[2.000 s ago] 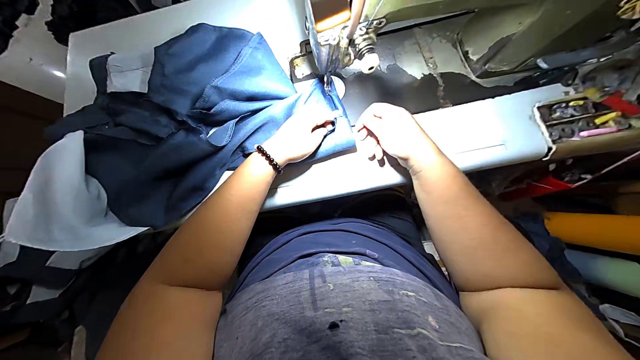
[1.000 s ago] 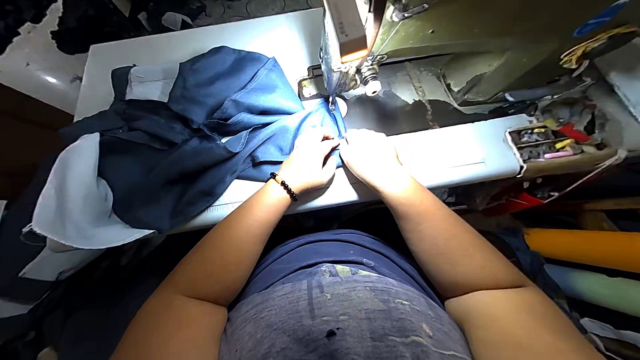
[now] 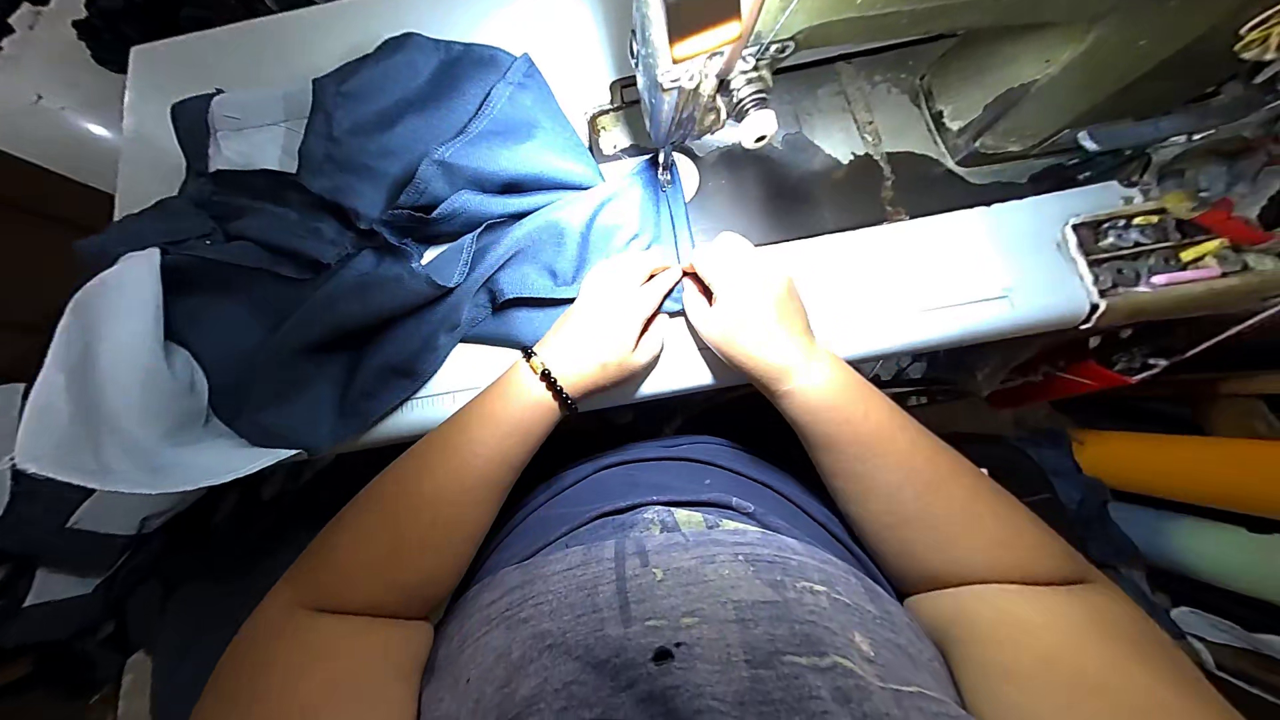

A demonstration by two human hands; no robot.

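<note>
A dark blue garment (image 3: pixel 430 200) with pale grey lining pieces lies bunched across the left of the sewing machine's white table. Its right edge runs under the presser foot (image 3: pixel 665 172) of the sewing machine (image 3: pixel 850 110). Just in front of the foot, my left hand (image 3: pixel 620 315) pinches that edge between thumb and fingers, a beaded bracelet on its wrist. My right hand (image 3: pixel 750 310) grips the same edge from the other side, fingertips almost touching those of the left. Both hands partly hide the edge of the cloth.
The white table's front edge (image 3: pixel 960 330) runs close to my body. An open compartment (image 3: pixel 1085 265) at the right holds bobbins and small coloured pieces. Orange (image 3: pixel 1180 470) and pale green (image 3: pixel 1200 545) rolls lie below it. More fabric hangs off the table at the left.
My right hand, raised and off the cloth's edge two seconds ago, has come left and closed on it beside my left hand. The view has shifted somewhat.
</note>
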